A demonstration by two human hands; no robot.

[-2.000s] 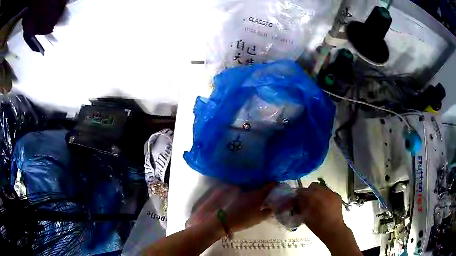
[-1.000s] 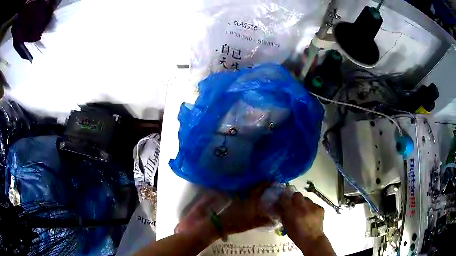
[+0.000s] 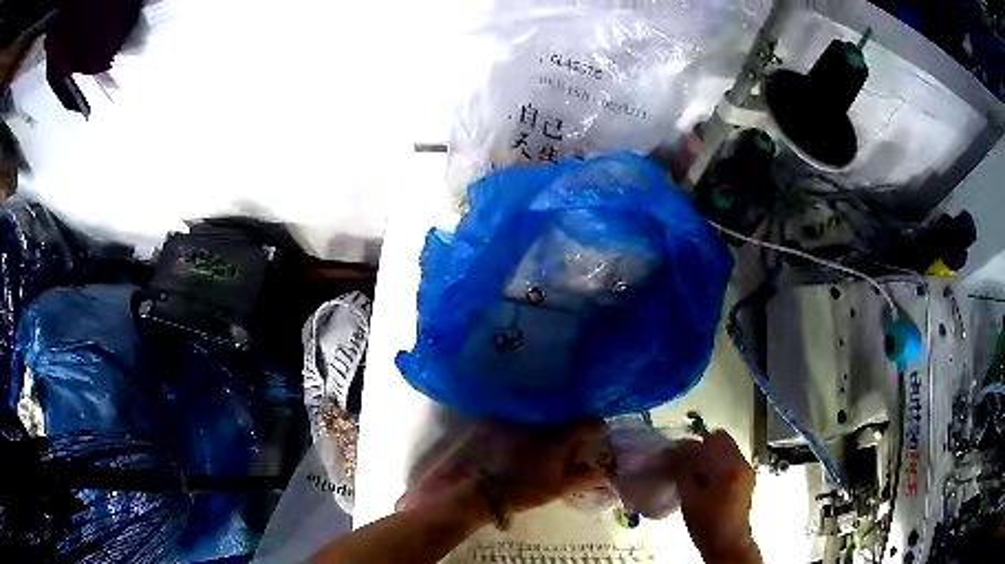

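Observation:
A clear poly bag (image 3: 650, 468) is stretched between my two hands in front of the blue plastic bag. My left hand (image 3: 529, 463) holds its left part, with small dark pieces showing near the fingers. My right hand (image 3: 716, 476) grips its right end. The blue plastic bag (image 3: 441, 331) stands open on the white table, with a whitish packet and a few small ring-shaped metal pieces inside. The fingertips are blurred.
A printed clear bag (image 3: 617, 83) lies behind the blue bag. The button-sewing machine (image 3: 915, 441) and a thread cone (image 3: 832, 83) are at right. A black box (image 3: 209, 275), blue plastic (image 3: 88, 342) and a lettered bag with coppery pieces (image 3: 336, 424) are at left.
My hands have moved apart, and the clear bag that was bunched between them is now drawn out sideways. The spanner seen one second ago is now mostly hidden near my right hand.

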